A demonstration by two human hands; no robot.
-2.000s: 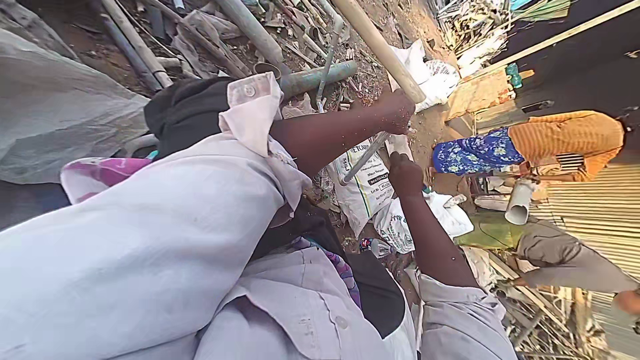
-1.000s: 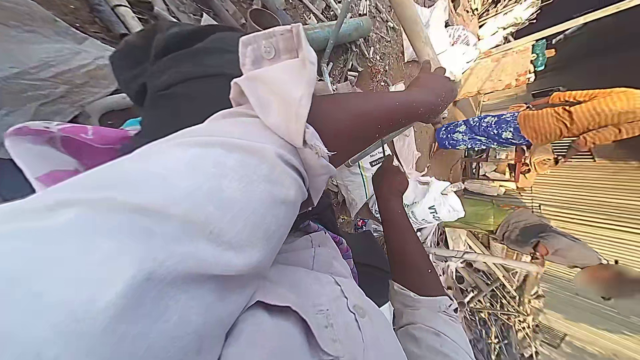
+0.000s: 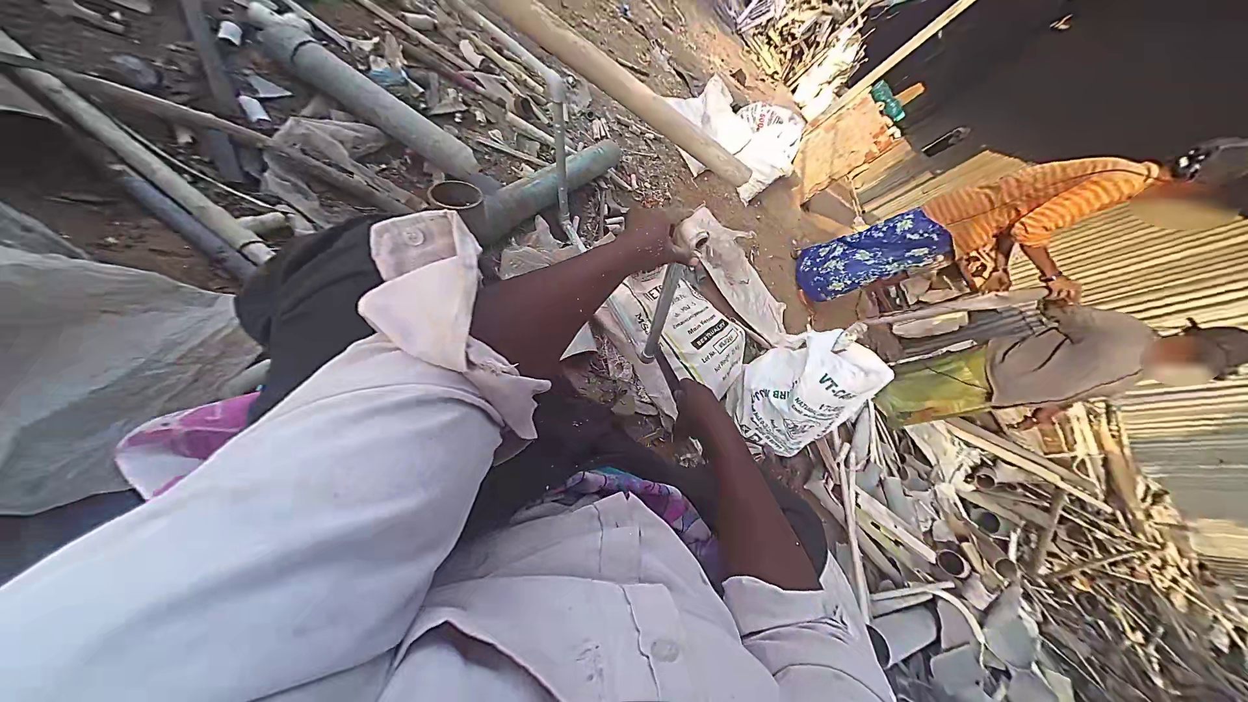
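My left hand (image 3: 655, 239) is curled around what looks like a short pale pipe piece (image 3: 700, 238), whose open end shows. Below it, my right hand (image 3: 698, 408) is closed on the dark handle part of a tool with a grey bar (image 3: 663, 310), perhaps a hacksaw. That bar slants up from near my right fingers to just under my left hand. A long pale pole (image 3: 624, 88) crosses the top, its end a little above my left hand. Behind the tool lies a printed white sack (image 3: 697, 336), and a stuffed white sack (image 3: 809, 390) stands beside my right hand.
Grey-green pipes (image 3: 366, 97) and scraps litter the ground at upper left. A thin bent pipe (image 3: 560, 146) crosses a thick green pipe (image 3: 561, 185). At right, two people, one in orange (image 3: 1043, 205), one in grey (image 3: 1072, 356), bend near corrugated sheeting. A scrap heap (image 3: 1014, 546) lies lower right.
The view has swung, showing more ground and pipes at left. The long pole's end, at my left hand in the earlier frames, now shows apart from it.
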